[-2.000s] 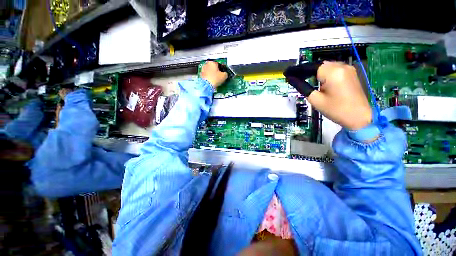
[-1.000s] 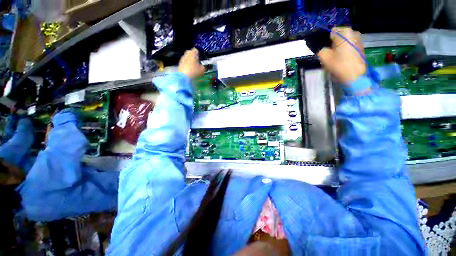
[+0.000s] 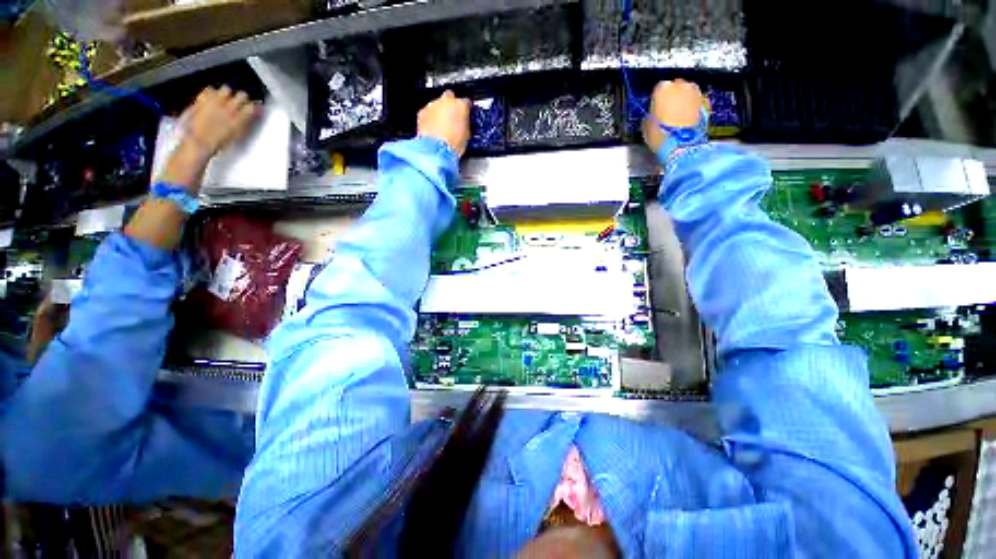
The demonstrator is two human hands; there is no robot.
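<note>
A green printed circuit board [image 3: 497, 347] lies in front of me, with a white bar [image 3: 524, 288] across its middle and a silver-white block [image 3: 557, 180] with a yellow strip at its far edge. My left hand [image 3: 446, 120] is beyond the board at the lower row of bins, over a bin of blue components [image 3: 488, 122]. My right hand [image 3: 677, 109] is at the same row, further right, at another bin with blue pieces [image 3: 722, 104]. The fingertips of both hands are hidden in the bins, so I cannot tell whether they hold anything.
A bin of silvery leaded components [image 3: 562, 118] sits between my hands. Another board [image 3: 808, 235] lies at the right. A red-pink bag [image 3: 249, 273] lies on the conveyor at the left. Another worker's hand [image 3: 218, 118] reaches over from the left. A metal rail [image 3: 699, 413] runs along the near edge.
Both my hands have moved from above the board, away from me, to the bins. The other worker's arm has reached up toward the shelf. The view has shifted slightly.
</note>
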